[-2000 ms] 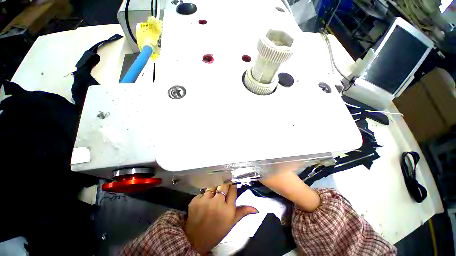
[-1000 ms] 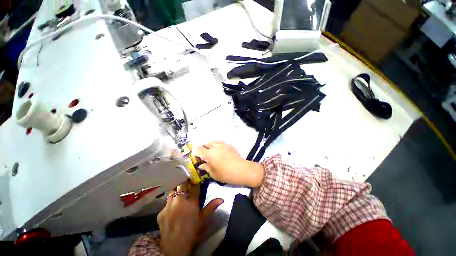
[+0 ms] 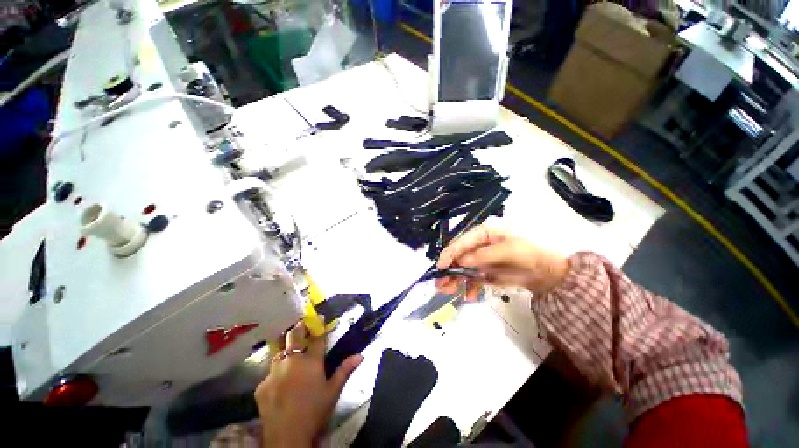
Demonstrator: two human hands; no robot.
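Note:
The white sewing machine (image 3: 175, 254) with a red logo stands at the left. My left hand (image 3: 302, 385) is at the yellow part (image 3: 313, 306) under its head, its fingers by a black fabric piece (image 3: 355, 337); whether they grip it is hidden. My right hand (image 3: 499, 262) pinches the far end of a thin black strip, which stretches from the yellow part to my fingers. Another black fabric piece (image 3: 396, 394) with a rounded end lies at the near table edge, right of my left hand.
Black strips with pale lines (image 3: 438, 192) lie heaped beyond my right hand. A black coiled strap (image 3: 578, 191) lies near the table's right edge. The control screen (image 3: 470, 52) stands at the back. A cardboard box (image 3: 613, 66) is on the floor behind.
My right hand has moved from the yellow part out to the right, with the strip now stretched out. My left hand stays by the yellow part. The view has turned to the right.

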